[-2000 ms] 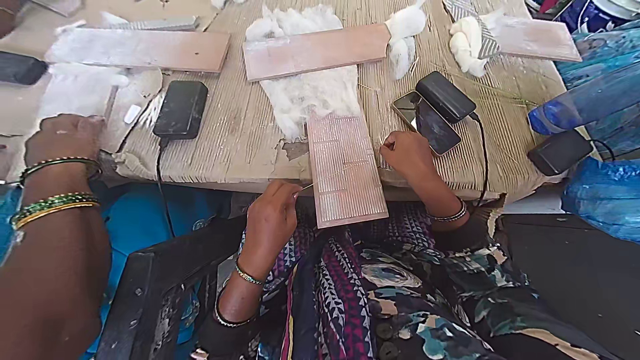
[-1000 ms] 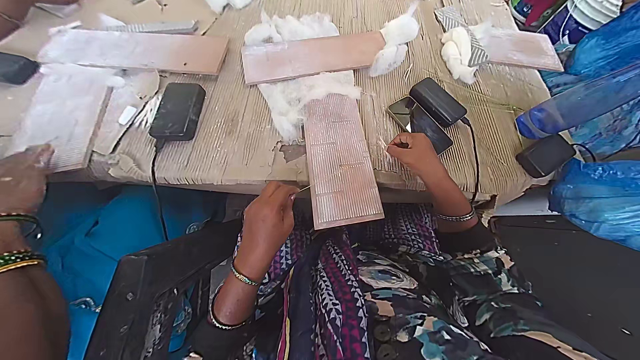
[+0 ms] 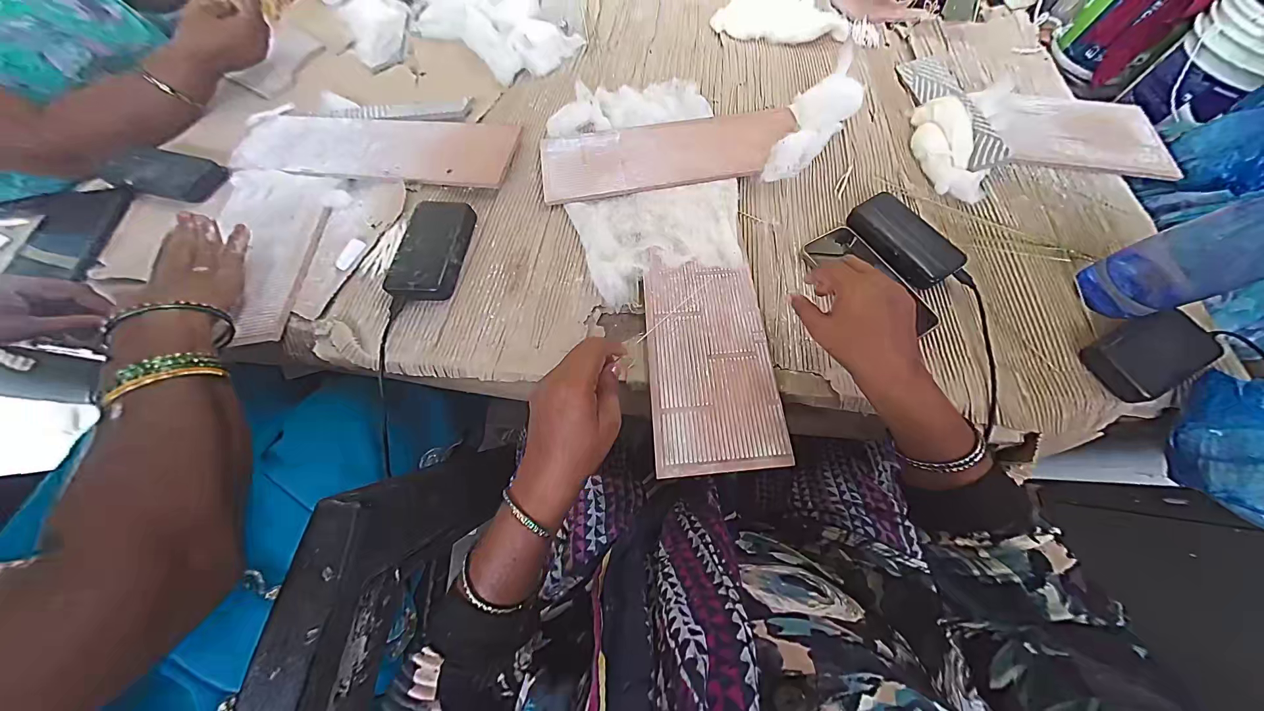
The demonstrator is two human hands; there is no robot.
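A pinkish grooved board (image 3: 719, 385) lies before me, its near end past the table edge and its far end against white cotton-like fiber (image 3: 671, 232). My left hand (image 3: 578, 405) is at the board's left side, thumb and fingers pinched on a thin pale stick that points over the grooves. My right hand (image 3: 857, 311) is to the right of the board, fingers curled, over a dark phone (image 3: 925, 318); whether it holds something small I cannot tell. A second pink board (image 3: 671, 156) lies crosswise on the fiber, with a white tuft (image 3: 815, 123) at its right end.
Black power-bank-like boxes with cables lie left (image 3: 432, 250) and right (image 3: 904, 237); another (image 3: 1150, 354) is at the right edge. A co-worker's hand (image 3: 197, 262) rests on a whitish board at left. A blue-capped bottle (image 3: 1175, 259) lies at right. More boards and fiber lie across the table.
My right hand has lifted or shifted over the phone, and the dark bit seen at its fingertips one second ago no longer shows. A co-worker's arm has come further into view at upper left.
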